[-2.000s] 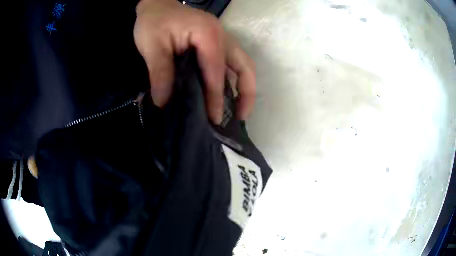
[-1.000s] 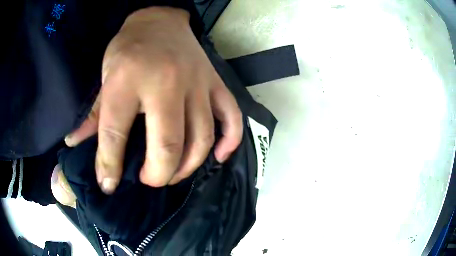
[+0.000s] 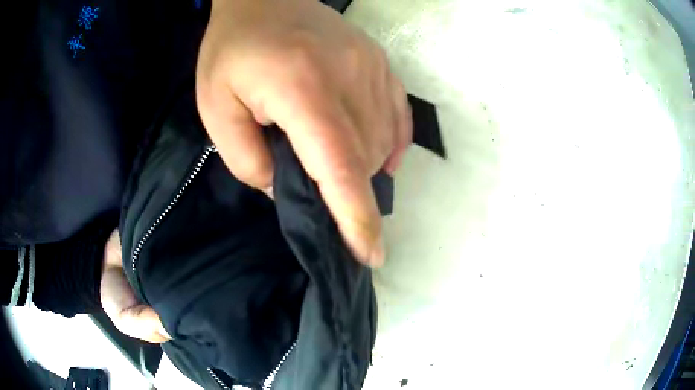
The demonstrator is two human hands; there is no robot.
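Note:
A crumpled black zip bag (image 3: 221,266) lies in my two hands at the table's near edge. Its silvery toothed zip runs along the left side and shows again at the bottom. My left hand (image 3: 312,99) comes in from the top and pinches a fold of the bag's cloth between thumb and fingers. My right hand (image 3: 126,297) is at the bag's lower left side and supports it; most of its fingers are hidden behind the cloth. A short flat black strap (image 3: 427,126) sticks out beyond my left hand over the table. No white label shows.
The worn whitish rounded tabletop (image 3: 533,190) fills the right side, with a blue edge at the lower right. A small dark fitting (image 3: 88,378) lies at the lower left. Dark clothing with blue characters (image 3: 84,30) fills the upper left.
My left hand has moved from lying over the bag to gripping a fold on its far side. The white label has gone out of sight. Less strap shows, and more of the left zip is exposed.

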